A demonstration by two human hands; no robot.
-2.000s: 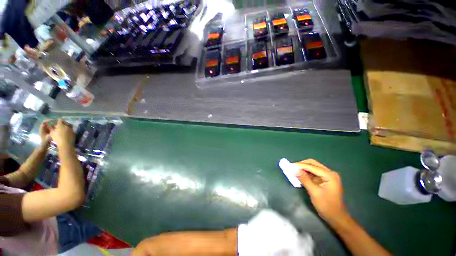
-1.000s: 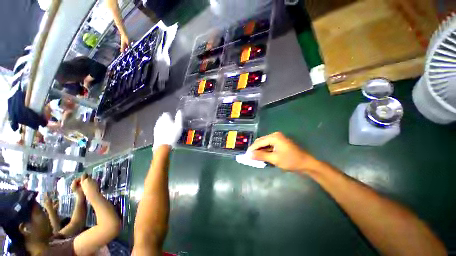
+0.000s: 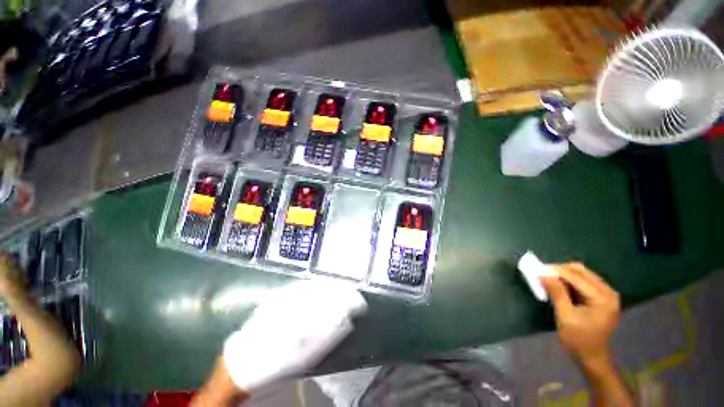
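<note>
A clear blister tray (image 3: 460,159) lies on the green mat in front of me, with phones face up in two rows. Each phone (image 3: 410,242) has an orange band and a red-marked dark screen end. One near-row pocket holds no phone. My left hand (image 3: 294,330), in a white glove, is at the tray's near edge below that pocket; its fingers are blurred and I cannot tell if it holds anything. My bare right hand (image 3: 583,306) is right of the tray, above the mat, pinching a folded white wipe (image 3: 533,275) in its fingertips.
A translucent pump bottle (image 3: 533,147) and white fan (image 3: 663,86) stand at the right. A dark phone (image 3: 655,203) lies below the fan. Brown cardboard (image 3: 536,56) is at the back. Stacked black trays (image 3: 91,56) are far left. Another person's arm (image 3: 36,342) is at left beside dark parts.
The tray now lies straight before me on the mat, off the grey strip. My gloved hand has moved from its left side to its near edge. My right hand has moved away from it, rightward.
</note>
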